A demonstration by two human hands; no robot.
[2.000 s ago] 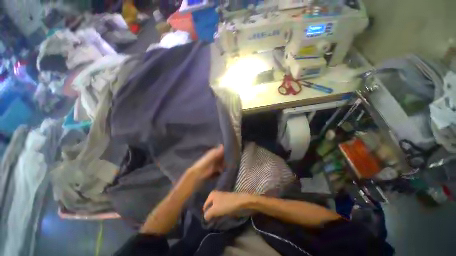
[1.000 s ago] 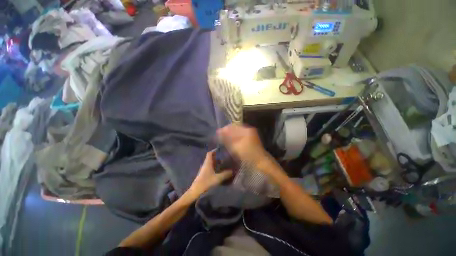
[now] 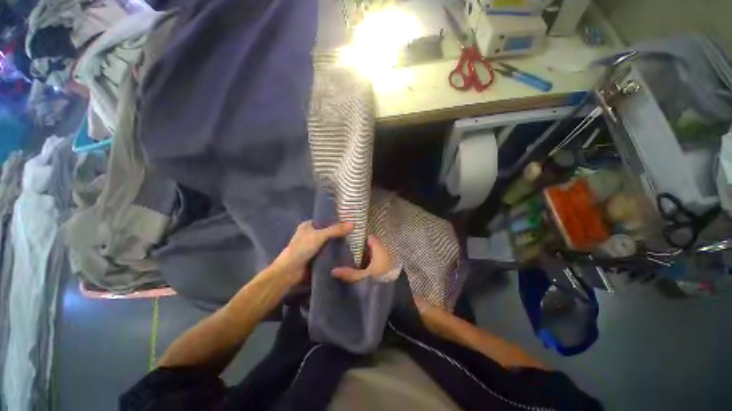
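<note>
A large dark grey-navy fabric panel (image 3: 233, 104) covers the left of the machine table and hangs over my lap. A finely striped grey-white band (image 3: 343, 152) runs along its right edge from the lamp glare down to my hands. My left hand (image 3: 309, 245) holds the dark cloth where it meets the striped band. My right hand (image 3: 373, 263) grips the edge just to the right, fingers partly hidden by cloth. More striped cloth (image 3: 425, 241) hangs to the right of my hands. The needle area is hidden by glare.
Red-handled scissors (image 3: 471, 71) and a slim blue tool (image 3: 526, 78) lie on the cream table (image 3: 425, 88). A white roll (image 3: 475, 168) hangs below the edge. A cluttered tray with an orange-red box (image 3: 576, 213) and black-handled scissors (image 3: 681, 221) are at right. Grey cloth (image 3: 116, 233) is heaped at left.
The view has tilted down. My right hand, blurred and raised before, is lower and on the cloth edge beside my left hand. More of the striped band is exposed.
</note>
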